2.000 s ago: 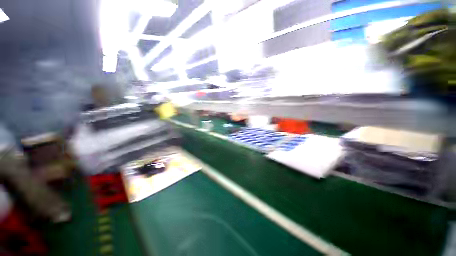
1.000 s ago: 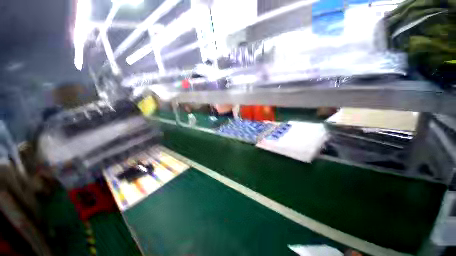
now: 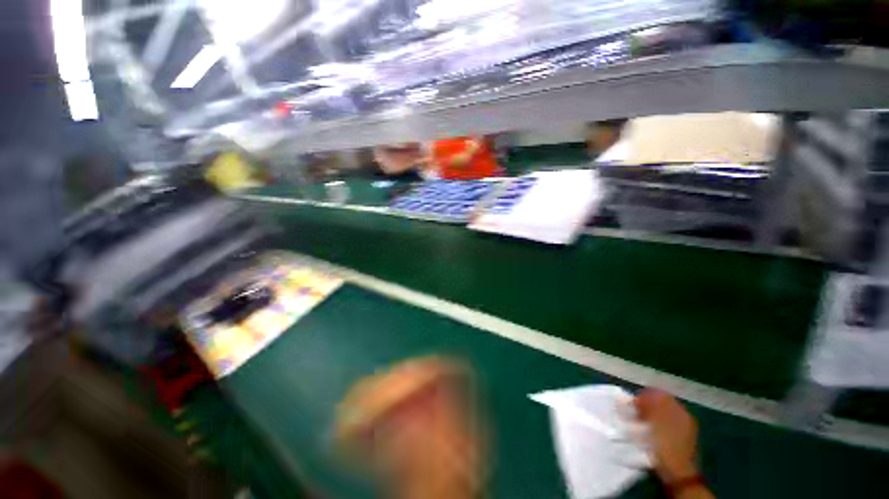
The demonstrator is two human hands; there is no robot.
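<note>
My right hand point(image 3: 671, 435) is at the lower right over the green bench point(image 3: 331, 375). It grips a white crumpled wiping cloth point(image 3: 595, 439) by its right side; the cloth hangs to the left of the fingers. My left hand point(image 3: 414, 414) is at the bottom centre over the bench, strongly blurred; whether it holds anything cannot be told. The colour-dot sheet point(image 3: 219, 346) lies at the bench's far left end with dark units point(image 3: 242, 304) on it.
A pale rail point(image 3: 507, 331) divides bench and belt point(image 3: 624, 287). Blue-patterned sheets point(image 3: 444, 199) and white sheets point(image 3: 551, 207) lie beyond, near a person in orange point(image 3: 466, 158). A cardboard-topped stack point(image 3: 697, 138) is behind. A hanging sample card point(image 3: 853, 331) is at right. A shelf edge point(image 3: 585, 93) crosses above.
Both my hands have come into view at the bottom; earlier only the cloth and a bit of fingers showed at the lower edge. The view has tilted down and shifted.
</note>
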